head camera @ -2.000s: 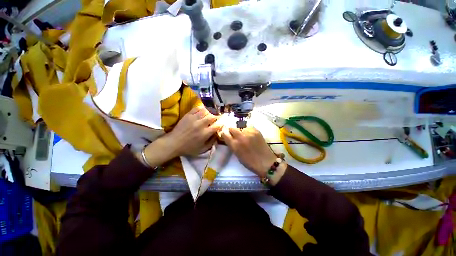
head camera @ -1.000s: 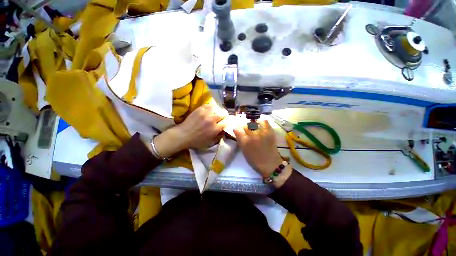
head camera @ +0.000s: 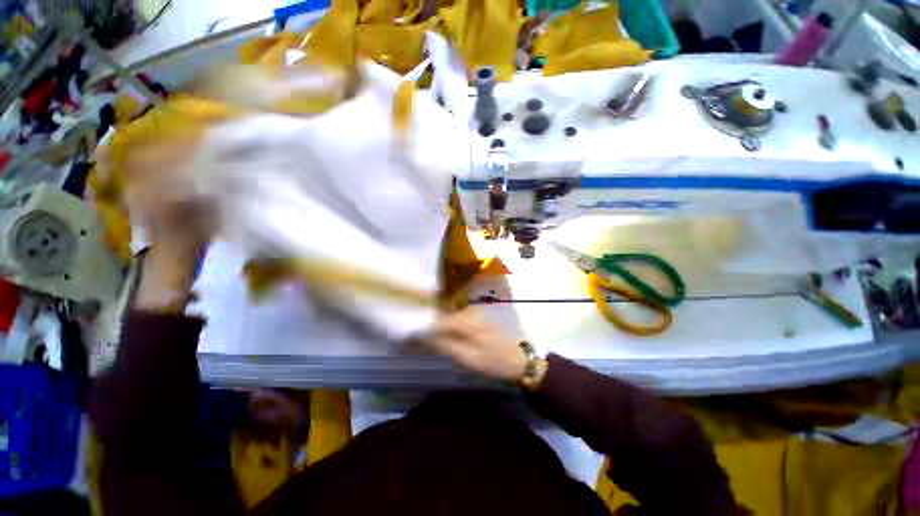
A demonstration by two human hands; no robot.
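The white and mustard fabric [head camera: 333, 191] is spread and motion-blurred left of the needle, with a yellow strip along its lower part. A folded yellow part [head camera: 460, 252] lies beside the presser foot [head camera: 526, 242]. My left hand [head camera: 171, 197] is raised at the far left, at the fabric's left side; it is blurred and its fingers cannot be made out. My right hand [head camera: 469, 343] is at the fabric's lower right edge, near the table's front, its fingertips against the cloth; whether they grip it is unclear.
Scissors [head camera: 636, 292] with green and yellow handles lie right of the needle. Small green-handled snips [head camera: 832, 302] lie far right. The machine head [head camera: 646, 131] spans the back. A blue crate [head camera: 40, 428] stands lower left. More yellow fabric [head camera: 484, 35] is heaped behind.
My left hand has moved from the needle to the far left. My right hand has moved down and slightly left. The fabric has spread and swung across the table's left part.
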